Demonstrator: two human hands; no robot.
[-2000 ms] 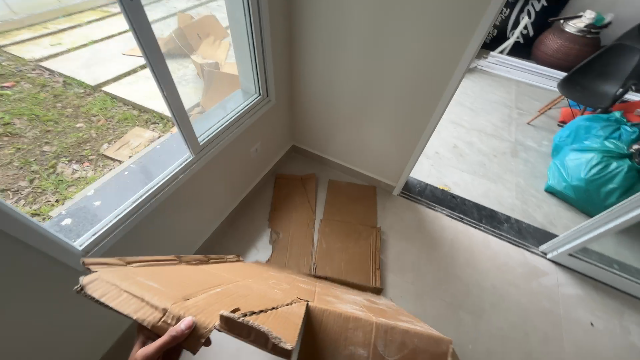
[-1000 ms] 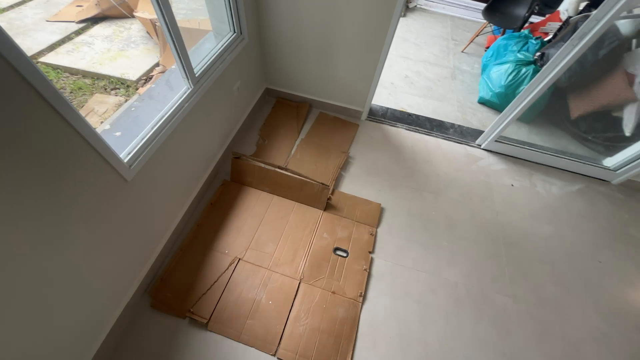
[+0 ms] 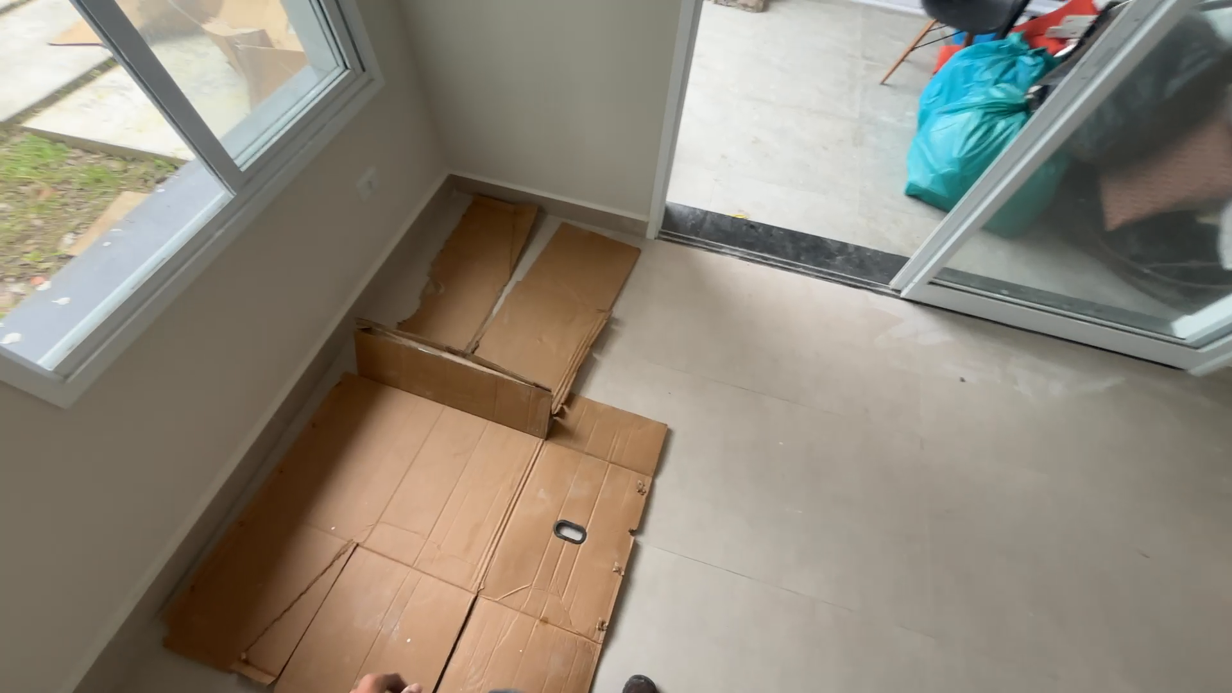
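Observation:
A large unfolded cardboard box (image 3: 433,500) lies on the floor beside the left wall. Its oval hand hole (image 3: 570,531) has a dark rim, and one narrow cardboard flap (image 3: 452,383) stands upright at its far edge. Beyond that flap, two flat cardboard pieces (image 3: 476,269) (image 3: 558,298) lie side by side in the corner. Only a bit of my left hand (image 3: 385,684) shows at the bottom edge, over or near the cardboard; whether it touches or holds anything cannot be made out. My right hand is out of view.
A dark shoe tip (image 3: 638,684) shows at the bottom edge. At the left is a window (image 3: 226,183) above the wall's baseboard. A dark threshold (image 3: 780,246) and sliding glass door (image 3: 1049,327) border the area outside, where a teal plastic bag (image 3: 972,120) sits near a chair (image 3: 972,13).
Two seconds ago a hand held folded cardboard above the floor; one second ago the large sheet lay spread flat, with no hand visible. Part of my left hand has now come in at the bottom.

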